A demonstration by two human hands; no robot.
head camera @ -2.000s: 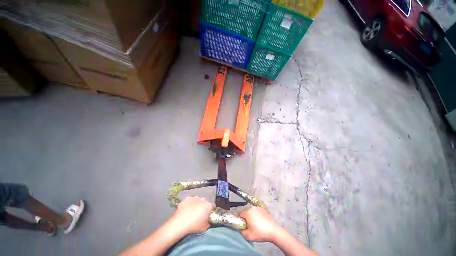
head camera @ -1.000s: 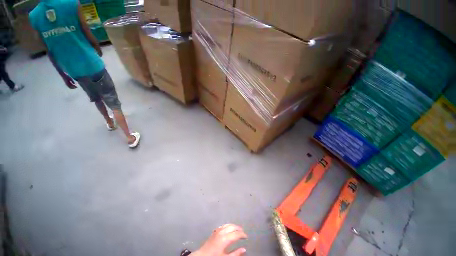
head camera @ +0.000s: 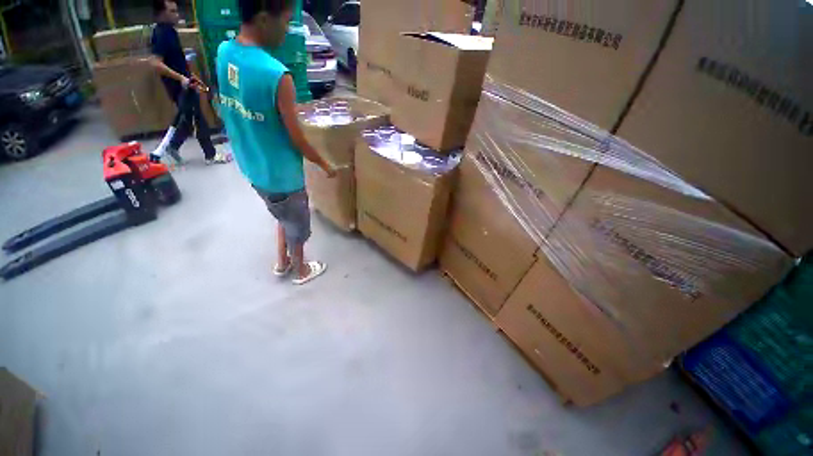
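Neither of my hands is in the picture. Nearest in front of me, large brown cartons (head camera: 557, 352) stand stacked on a low wooden pallet, with clear stretch wrap (head camera: 570, 147) drawn slantwise around them. A small orange piece of the hand pallet truck (head camera: 685, 444) shows at the bottom right edge; its handle is out of view. Beside it, a blue crate (head camera: 735, 378) and green crates (head camera: 784, 329) stand at the right edge, cut off.
A person in a teal sleeveless top (head camera: 258, 116) stands beside open cartons (head camera: 401, 209) holding clear round containers. Another person (head camera: 178, 80) is near a red and black powered pallet truck (head camera: 134, 183). Parked cars (head camera: 36, 102) stand behind. A carton corner (head camera: 16, 414) shows bottom left.
My view has swung left. My hands, seen on the handle two seconds ago, are out of the picture. The orange forks have slid to the bottom right edge. The teal-topped person is now at the open cartons.
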